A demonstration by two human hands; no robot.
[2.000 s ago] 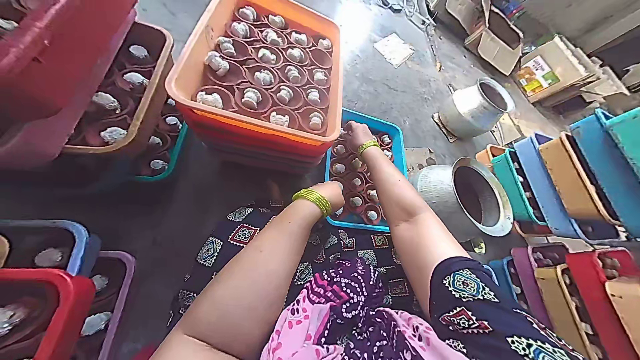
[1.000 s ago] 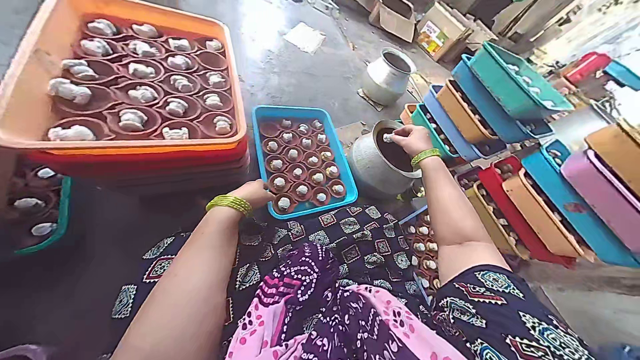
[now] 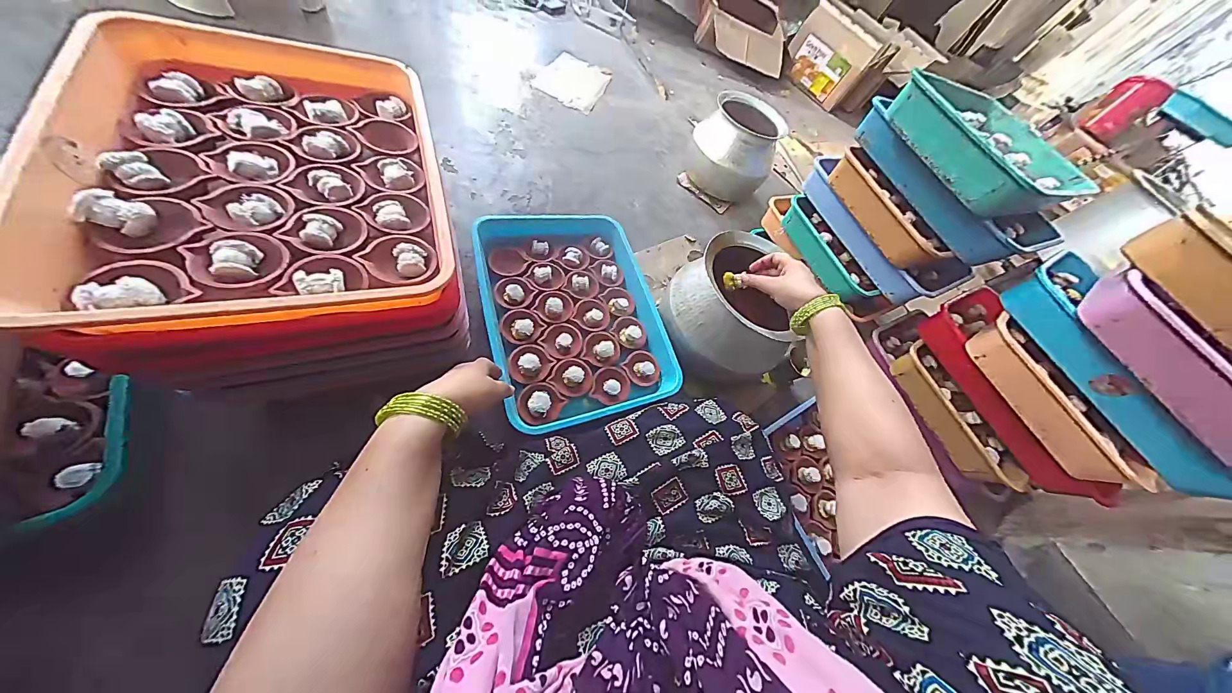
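A blue plastic tray (image 3: 498, 332) holds rows of small reddish-brown clay cups (image 3: 564, 339), nearly all with a white lump inside; one at its far left corner shows no lump. At the tray's left edge rests my left hand (image 3: 474, 387), its fingers by the rim. My right hand (image 3: 782, 279) is over the mouth of a round metal pot (image 3: 707, 318), pinching a small yellowish lump (image 3: 731, 280) between thumb and fingertips. The pot's inside looks dark; what it contains cannot be made out.
Stacked orange and red trays (image 3: 438, 192) of larger filled cups stand at left, a green-rimmed tray (image 3: 117, 452) below. A second metal pot (image 3: 736, 144) is farther back. Tilted stacks of coloured trays (image 3: 982, 164) fill the right. Another tray of cups (image 3: 804, 481) lies beside my right knee.
Two seconds ago both hands were at the blue tray; my right hand has since moved right to the metal pot. The lump in its fingers looked white one second ago and looks yellowish now.
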